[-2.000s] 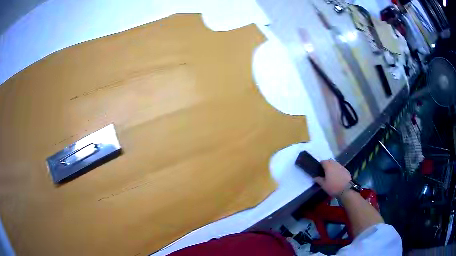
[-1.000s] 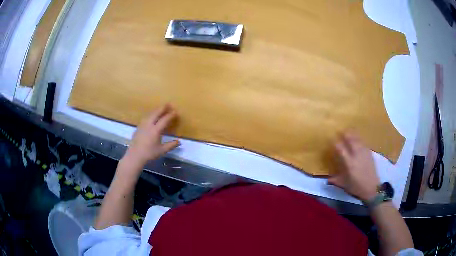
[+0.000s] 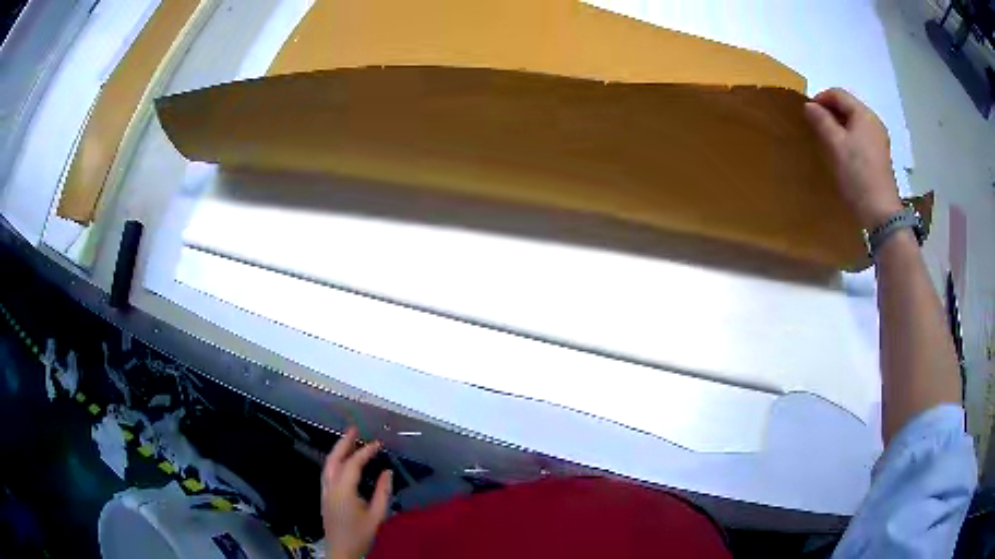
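The orange-tan garment panel [image 3: 513, 147] is lifted along its near edge and folded back away from me. My right hand [image 3: 856, 147] grips its edge near the right end. White material [image 3: 524, 284] shows under it, with a long dark line across it and a cut outline nearer the table edge. My left hand [image 3: 351, 491] is at the near table edge, fingers apart and empty, away from the panel. The metal weight is not visible.
A dark bar weight [image 3: 127, 262] lies at the left near edge. A narrow orange piece [image 3: 118, 120] lies at the far left. The shears [image 3: 952, 311] are mostly hidden behind my right arm. A white bin [image 3: 180, 530] stands on the floor at lower left.
My right hand has taken the panel's near edge and raised it up and away, uncovering the white material. My left hand has left the panel and drawn back to the table edge.
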